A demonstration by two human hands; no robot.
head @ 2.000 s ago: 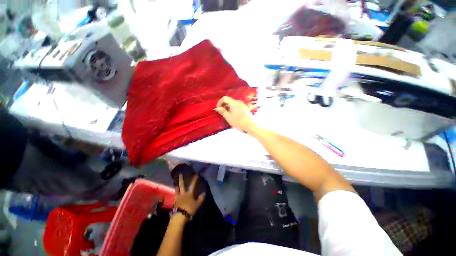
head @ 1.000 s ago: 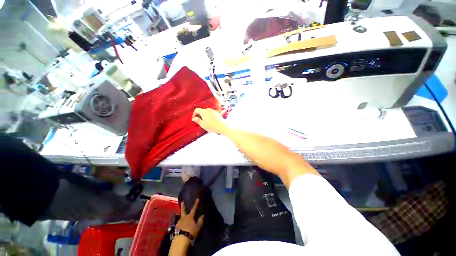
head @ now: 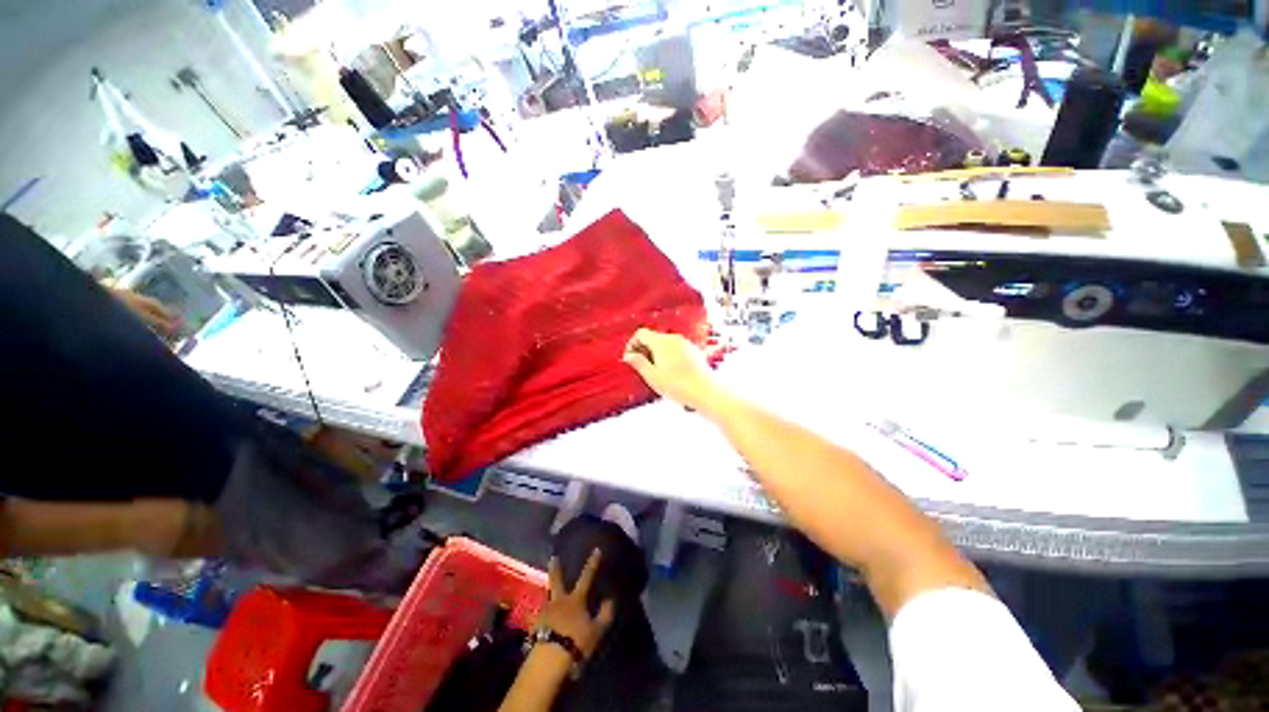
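Note:
The red fabric (head: 550,341) lies on the white sewing table, its left corner hanging over the front edge. My right hand (head: 668,365) is at the fabric's right part, fingers curled and fingertips together on the cloth, with folds running left from them. The fingertips are small, so the exact pinch is unclear. My left hand (head: 573,612) is low in the view, fingers spread on my dark-clothed knee, away from the fabric and holding nothing.
A white sewing machine (head: 1058,299) stands right, its needle area beside the cloth. Black-handled scissors (head: 891,327) and a pink and blue tool (head: 919,452) lie near it. Another machine (head: 369,278) stands left. A pinkish-red basket (head: 445,612), red stool (head: 285,647) and another person's arm (head: 105,529) are lower left.
The view has shifted and turned. The other person's arm and a hand now show at left. My right hand stays at the fabric's right part; my left hand stays on my knee.

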